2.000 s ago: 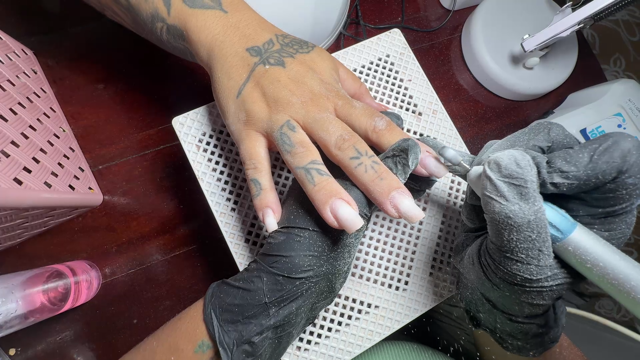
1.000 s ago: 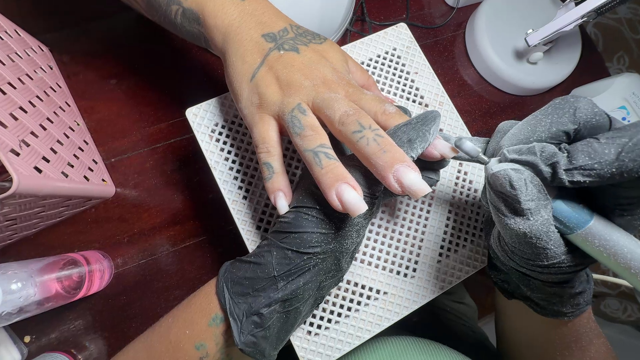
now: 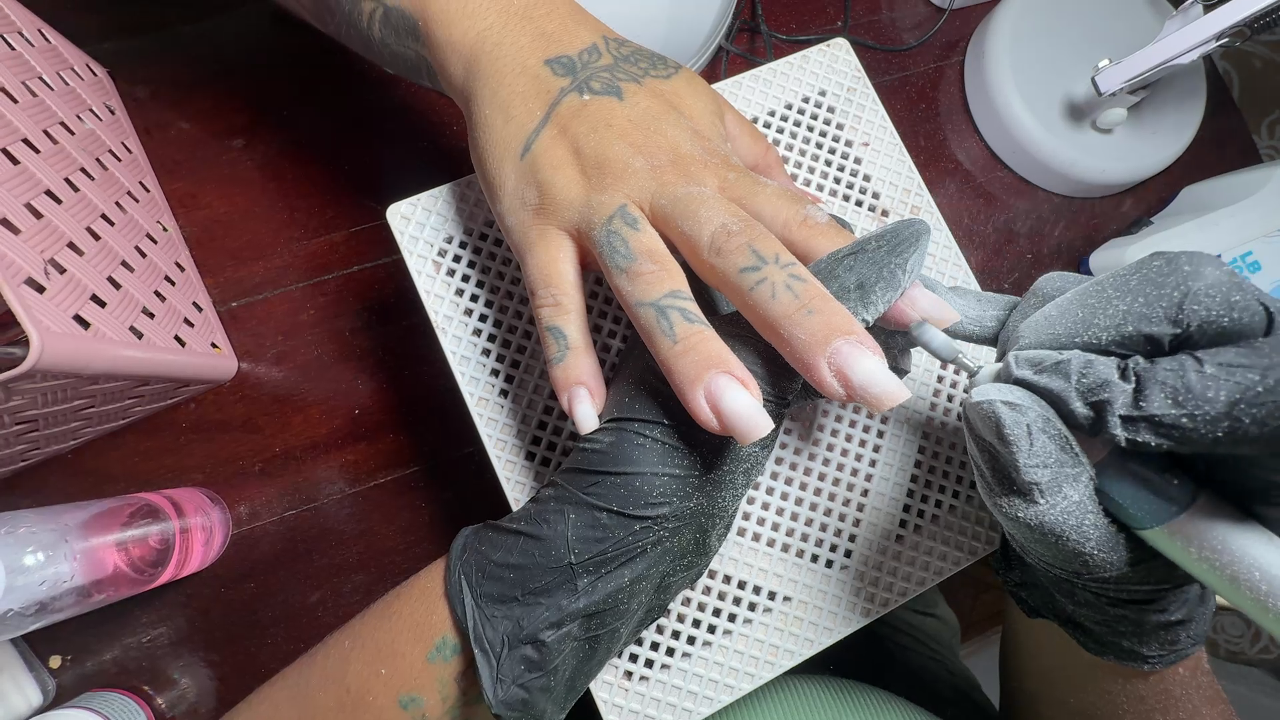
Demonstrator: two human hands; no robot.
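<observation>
My left hand (image 3: pixel 640 500), in a black glove dusted with white powder, reaches under another person's tattooed hand (image 3: pixel 640 170) and grips its index finger, with my thumb on top near the nail. My right hand (image 3: pixel 1110 420), gloved and dustier, holds an electric nail drill (image 3: pixel 1210 550) like a pen. The drill's grey bit (image 3: pixel 936 343) is at the index fingernail (image 3: pixel 925 306); whether it touches is hard to tell. Long pale nails show on the other fingers. Beneath the hands lies a white perforated dust collector grille (image 3: pixel 840 590), partly powdered.
At the left stand a pink woven plastic basket (image 3: pixel 130 340) and a clear bottle of pink liquid (image 3: pixel 150 545). A round white lamp base (image 3: pixel 1060 120) and a white bottle (image 3: pixel 1190 215) are at the upper right. Black cables (image 3: pixel 850 35) run along the back of the dark wooden table (image 3: pixel 290 400).
The bit has shifted slightly around the index fingernail, and my right hand has turned a little. My left hand keeps its hold on the finger.
</observation>
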